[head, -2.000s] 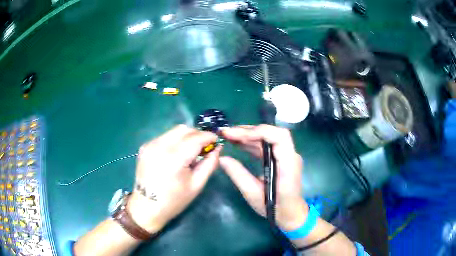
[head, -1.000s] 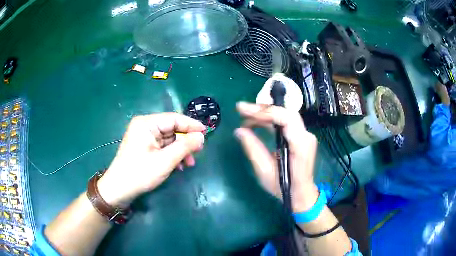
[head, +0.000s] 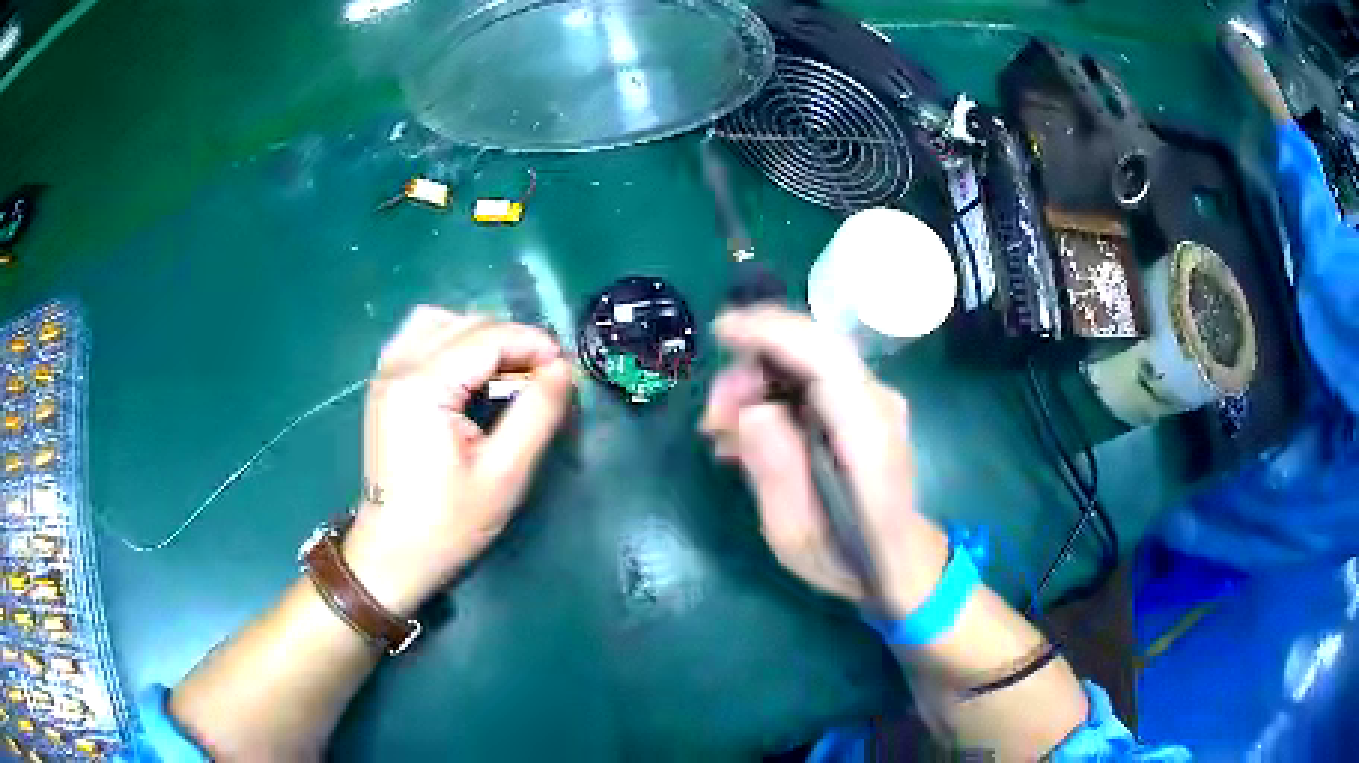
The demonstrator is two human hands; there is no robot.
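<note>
The round black device housing (head: 638, 321) lies on the green mat, with its green circuit board (head: 638, 376) at the lower edge and fine reddish wires beside it. My left hand (head: 462, 418) is just left of it, thumb and forefinger pinched on a small battery (head: 504, 391), mostly hidden by the fingers. A thin solder wire (head: 246, 465) runs left from this hand. My right hand (head: 812, 455), blurred, holds the soldering iron (head: 757, 286) to the right of the housing, its tip pointing up the bench, apart from the board.
Two yellow and silver batteries (head: 498, 210) lie below the clear hood (head: 596, 75). A fan (head: 820, 131), white round container (head: 882, 273), speckled cleaning tray (head: 1095, 280) and beige roll (head: 1210, 318) stand right. The battery tray (head: 52, 537) lies left. Another person's blue sleeve (head: 1319, 224) shows right.
My left hand has moved left, away from the housing, with the battery. The circuit board is now uncovered. My right hand has moved off the housing and tilted the iron to the left.
</note>
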